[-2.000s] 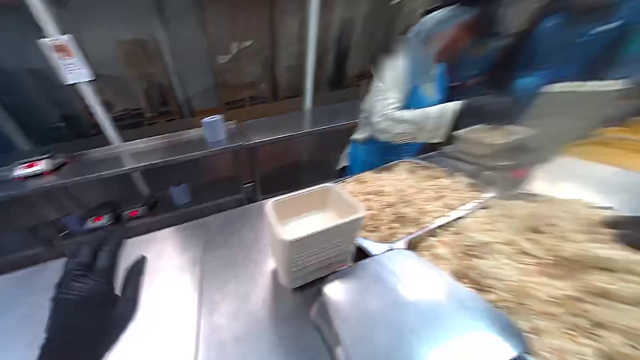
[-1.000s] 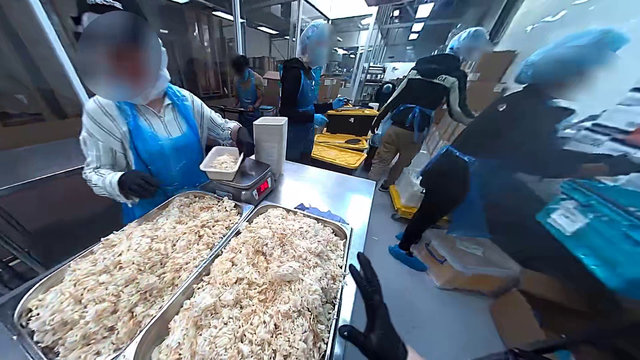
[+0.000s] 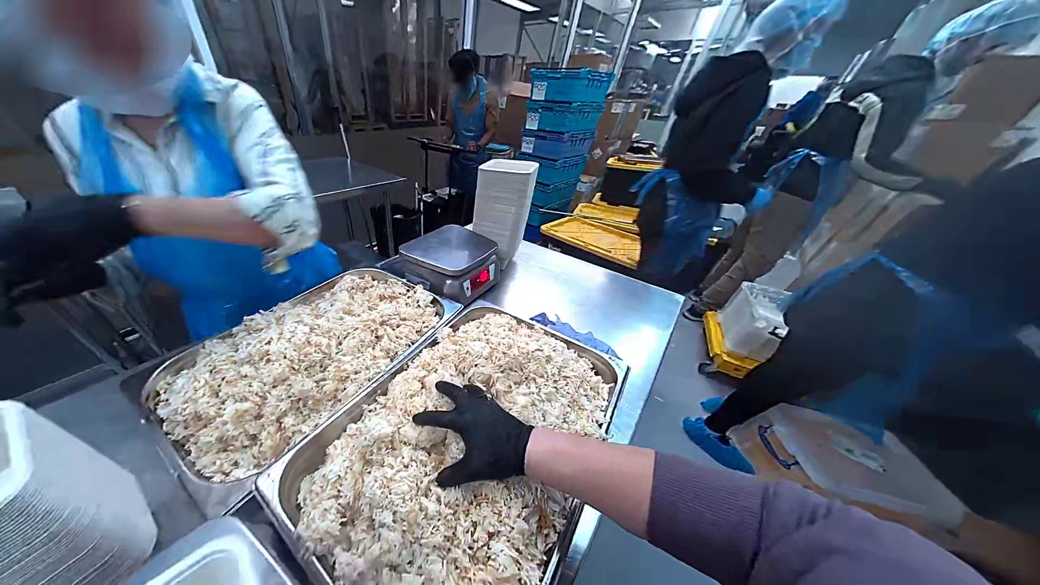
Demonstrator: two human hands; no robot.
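Note:
My right hand [image 3: 479, 435], in a black glove, is over the shredded food [image 3: 443, 520] in the near metal pan [image 3: 616, 382], palm down with fingers spread and nothing gripped. Whether its fingertips touch the food is hard to tell. A second metal pan [image 3: 183, 479] of the same pale food lies alongside to the left. Beyond the pans stands a digital scale [image 3: 452, 256] with a lit red display and a bare plate, and a tall stack of white trays [image 3: 505, 203] rises beside it. My left hand is out of view.
A stack of white trays [image 3: 65, 496] and a single tray [image 3: 215, 556] are at the lower left. A crumpled blue cloth [image 3: 575, 333] lies beside the near pan. A co-worker in a blue apron [image 3: 203, 276] stands across the table; others stand at the right near yellow-lidded bins [image 3: 597, 236].
My right hand has moved from beside the near pan to over its food. The co-worker's tray is no longer at the scale, and their arms have swung to the left.

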